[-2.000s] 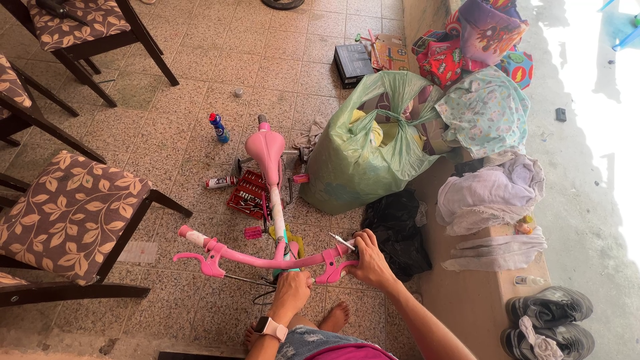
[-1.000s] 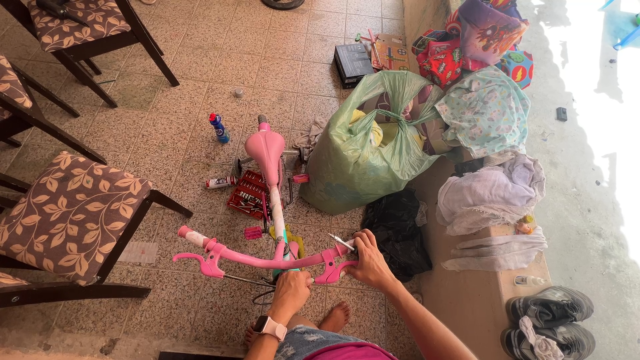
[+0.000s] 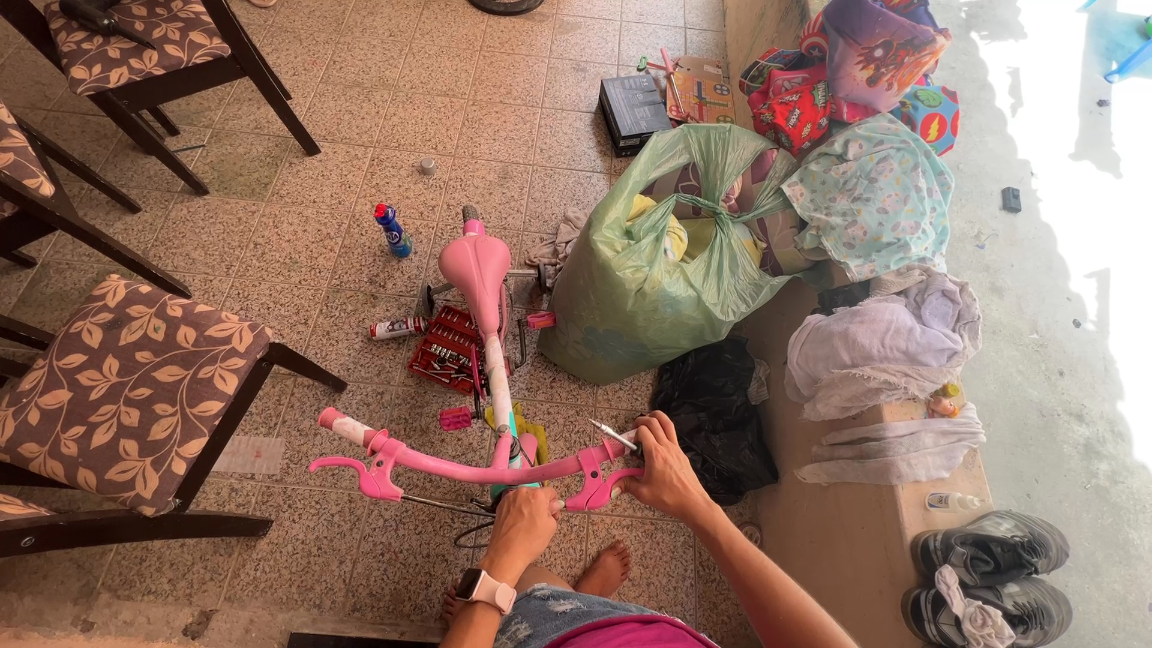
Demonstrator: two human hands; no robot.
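Note:
A child's bicycle with a pink saddle (image 3: 475, 270) and pink handlebar (image 3: 450, 470) stands before me. My right hand (image 3: 664, 468) grips the bar's right end at the pink brake lever (image 3: 596, 490); a screwdriver (image 3: 614, 436) with its tip pointing up and left is also in that hand. My left hand (image 3: 525, 526) is closed near the inner end of this lever, just below the bar's middle; what its fingers hold is mostly hidden. The left brake lever (image 3: 346, 468) is untouched. Under the bicycle lies a red socket set case (image 3: 447, 351).
A full green plastic bag (image 3: 621, 288) and a black bag (image 3: 715, 414) are right of the bicycle. Spray can (image 3: 396, 328) and blue bottle (image 3: 393, 231) are on the floor to its left. Patterned chairs (image 3: 126, 387) line the left; cloths and shoes (image 3: 990, 549) lie along the right ledge.

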